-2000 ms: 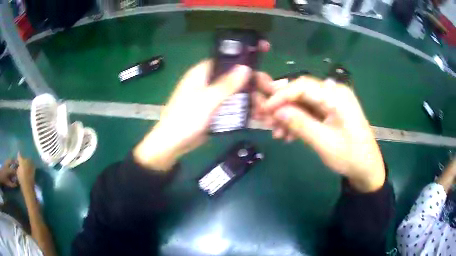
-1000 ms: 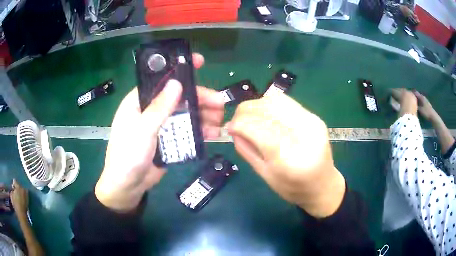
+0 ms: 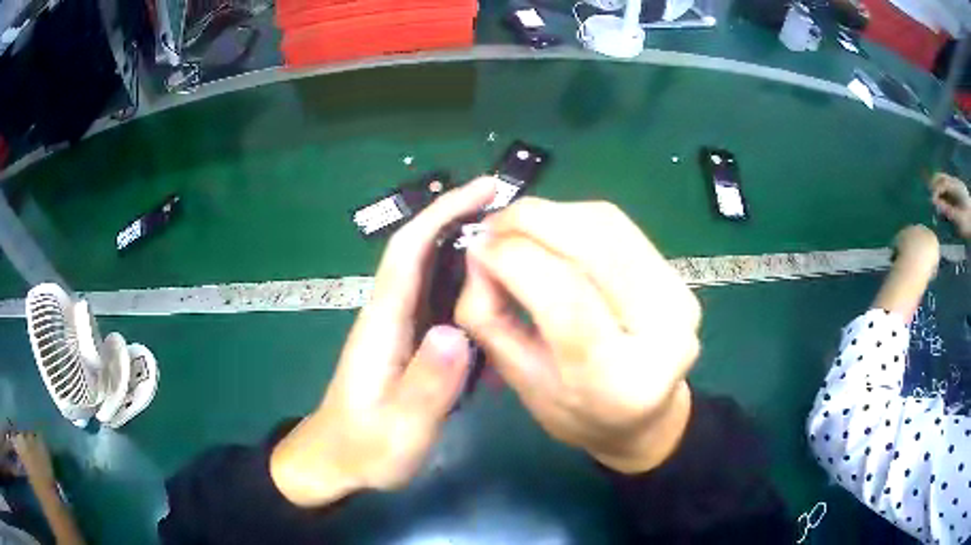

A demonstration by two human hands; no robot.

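Note:
A black phone housing [image 3: 445, 279] is held upright on its edge in my left hand [image 3: 373, 394], its broad faces mostly hidden by my fingers. My right hand [image 3: 586, 319] is against it, thumb and fingertips pinched on a tiny white piece [image 3: 468, 236] at the housing's upper end. I cannot tell what that piece is. My left thumb lies along the housing's near side. The phone that lay on the worktop is hidden behind my hands or gone.
Black phones lie on the green belt, one behind my fingertips [image 3: 522, 160], others left [image 3: 399, 208], far left [image 3: 147, 224] and right [image 3: 726, 183]. A white fan [image 3: 91, 357] stands left. Red trays [image 3: 378, 30] are beyond. A person in a dotted sleeve [image 3: 852, 373] sits right.
My left hand has turned the housing from face-up to edge-on and moved it right. My right hand has closed in on its upper end. The belt phones appear further left.

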